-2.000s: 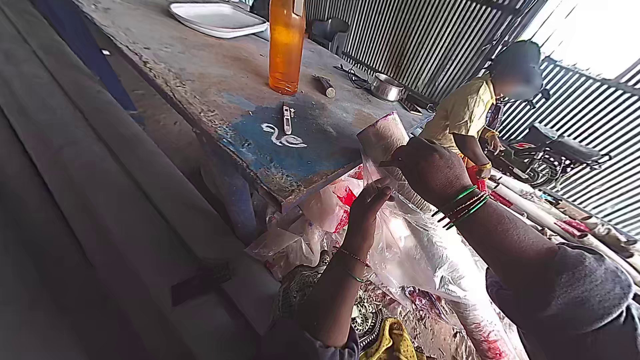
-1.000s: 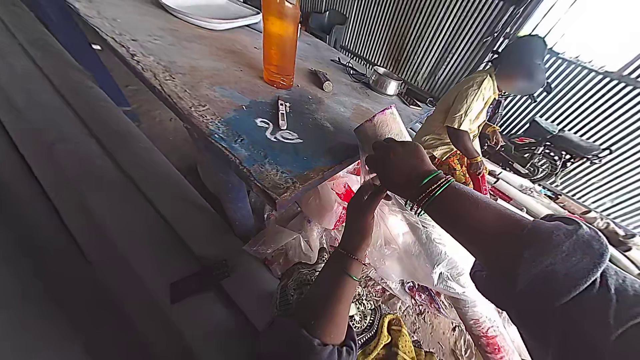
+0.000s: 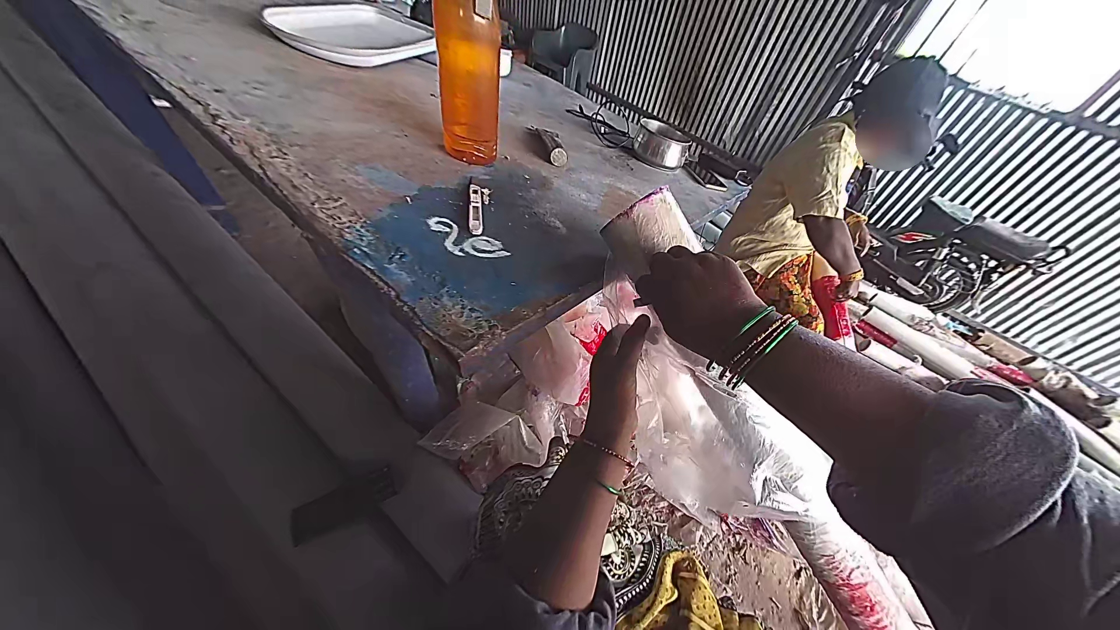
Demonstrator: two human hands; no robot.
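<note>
A long roll wrapped in clear plastic film (image 3: 652, 226) slants up from the lower right, its end close to the table corner. My right hand (image 3: 700, 293) grips something small and dark, perhaps a tool handle, against the roll's upper part; most of that thing is hidden by the fingers. Just below and left of it, my left hand (image 3: 617, 376) is upright at the plastic film (image 3: 691, 429), its thumb and fingers close together; whether it pinches the film cannot be told. Loose plastic with red patches (image 3: 551, 359) bunches beside the left hand, under the table edge.
The worn table (image 3: 350, 131) bears an orange bottle (image 3: 470, 87), a white tray (image 3: 350, 31), a small cutter-like tool (image 3: 476, 208), a short wooden piece (image 3: 549, 145) and a metal pot (image 3: 661, 144). Another person (image 3: 792, 184) bends at right near more rolls (image 3: 936, 350) and a motorcycle (image 3: 954, 245).
Both hands stay near the upper end of the roll. My right hand was higher over the roll two seconds ago and has come down a little along it.
</note>
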